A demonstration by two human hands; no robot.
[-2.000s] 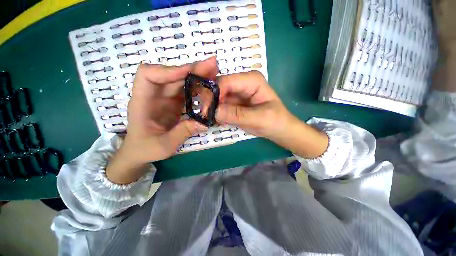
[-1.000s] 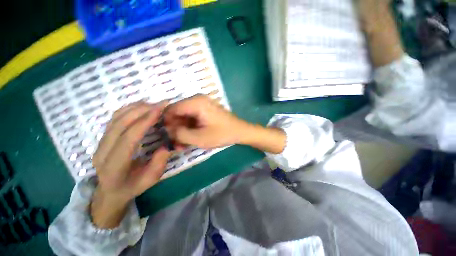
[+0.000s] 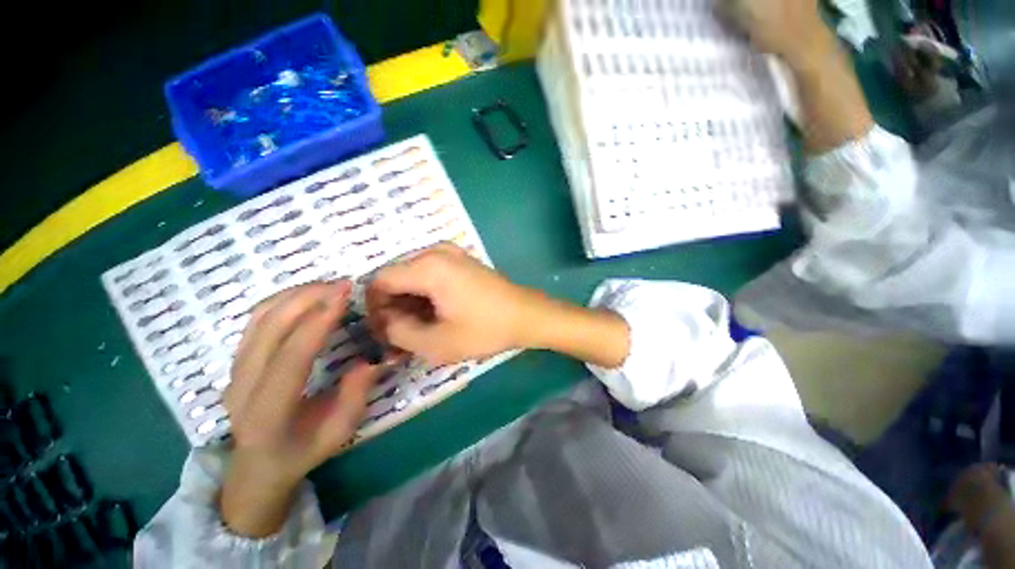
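Note:
My left hand point(image 3: 292, 389) is over the lower part of a white carrier board point(image 3: 245, 211), fingers curved and thumb below. My right hand point(image 3: 451, 306) meets it from the right with fingers curled. Between the fingertips is a dark piece, the black frame point(image 3: 375, 357), blurred and mostly hidden by my fingers. Whether a small part is pinched there cannot be seen. The board carries rows of thin dumbbell-like parts, with tan ones in the right column.
A blue bin point(image 3: 278, 106) with clear bits stands beyond the board. One black frame point(image 3: 499, 129) lies alone right of it. Black frames point(image 3: 50, 483) are grouped at lower left. Another person's hand point(image 3: 785, 33) is over a thick stack of white boards point(image 3: 679, 167). Yellow tape point(image 3: 100, 217) edges the green mat.
The view has shifted, bringing the blue bin fully into sight. My hands have turned from two seconds ago, and the frame between them is now mostly hidden. The other person's arm has come over the stack.

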